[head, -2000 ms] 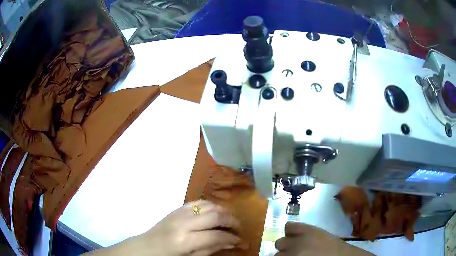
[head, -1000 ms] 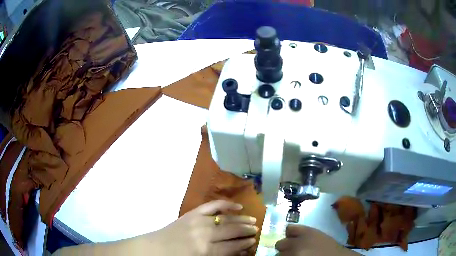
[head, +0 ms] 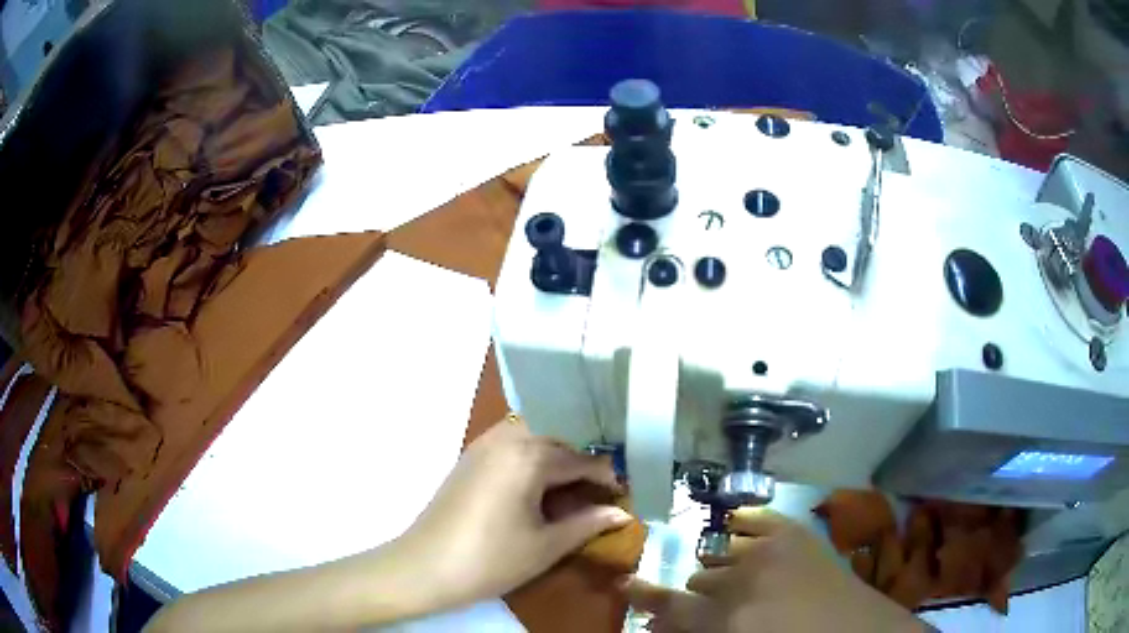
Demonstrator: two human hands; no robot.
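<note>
A rust-brown fabric panel [head: 576,603] lies at the front of the white sewing machine head [head: 780,322], running back beneath its left side. My left hand [head: 514,513] is left of the needle area, thumb and fingers pinching a fold of the panel close to the machine. My right hand [head: 774,581] is just below the tension dial [head: 747,486], its fingers reaching left toward the panel's right edge. Whether it grips the cloth cannot be told. The needle and presser foot are hidden behind the machine head and my hands.
A heap of rust-brown pieces [head: 136,272] fills the left, with joined pieces [head: 279,297] running behind the machine on the white table [head: 334,408]. Gathered pieces [head: 922,544] lie under the grey control panel [head: 1003,433]. A blue bin or chair [head: 693,74] stands behind.
My left hand has gone from lying flat on the panel to pinching a fold of it, nearer the machine. My right hand has moved up and spread its fingers leftward. The view has shifted slightly.
</note>
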